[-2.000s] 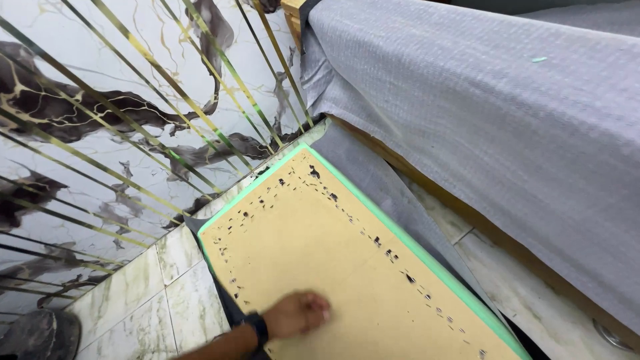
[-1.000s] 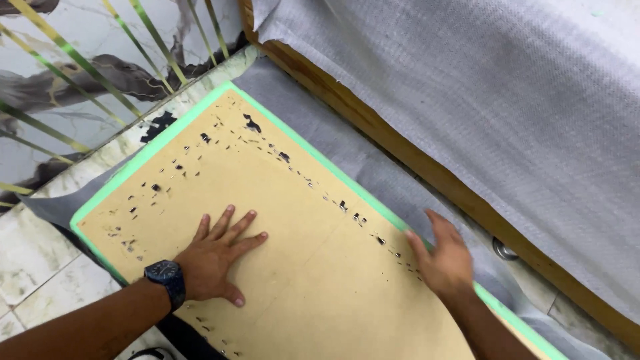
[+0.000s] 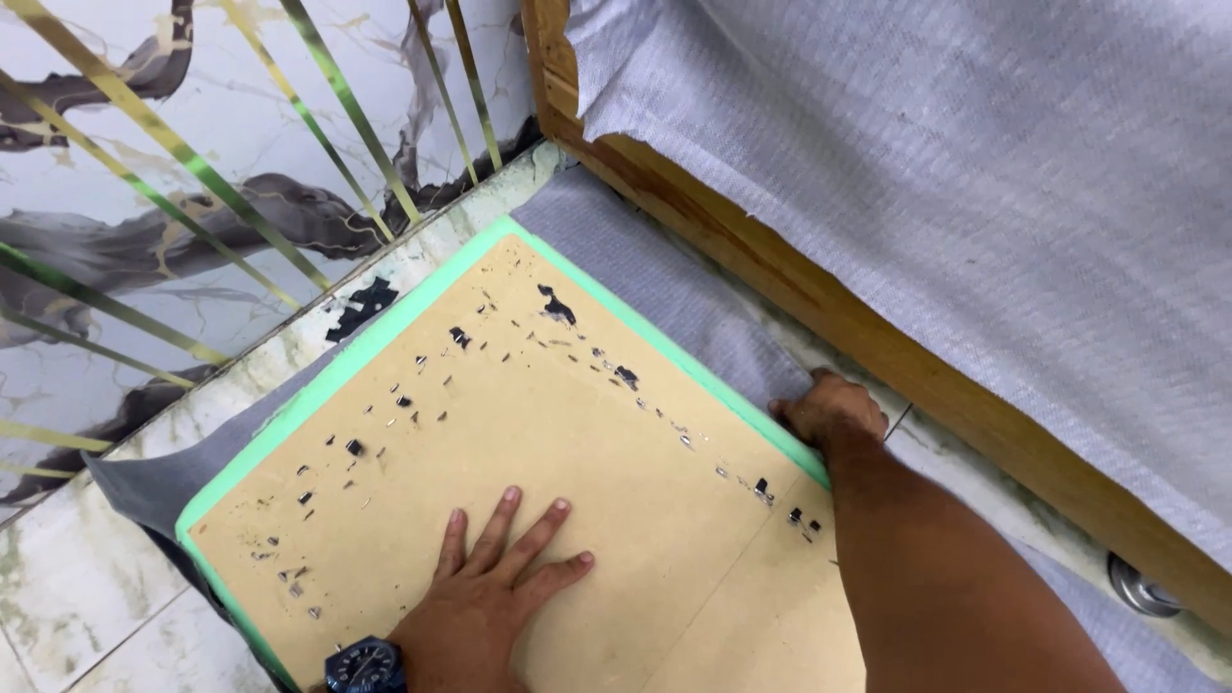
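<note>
A tan board (image 3: 597, 500) with a light green foam edge lies on grey fabric (image 3: 664, 279) on the floor. Staples and torn black scraps dot the board along its sides. My left hand (image 3: 486, 597), wearing a dark wristwatch (image 3: 364, 666), rests flat on the board with fingers spread. At the board's right edge, my right hand (image 3: 833, 414) has its fingers curled at the grey fabric beside the green foam. Its fingertips are partly hidden, but the fabric appears pulled up into them.
A wooden frame (image 3: 770, 250) draped in pale grey cloth (image 3: 914, 192) runs along the right. Behind the board stands a marble-patterned wall (image 3: 260, 144) with gold strips. A black scrap (image 3: 361, 310) lies near the wall, and a round metal object (image 3: 1143, 585) sits under the frame.
My right hand has gone from above the board's right edge to the fabric beside it, its fingers now curled. My left hand remains spread on the board. The view has shifted closer.
</note>
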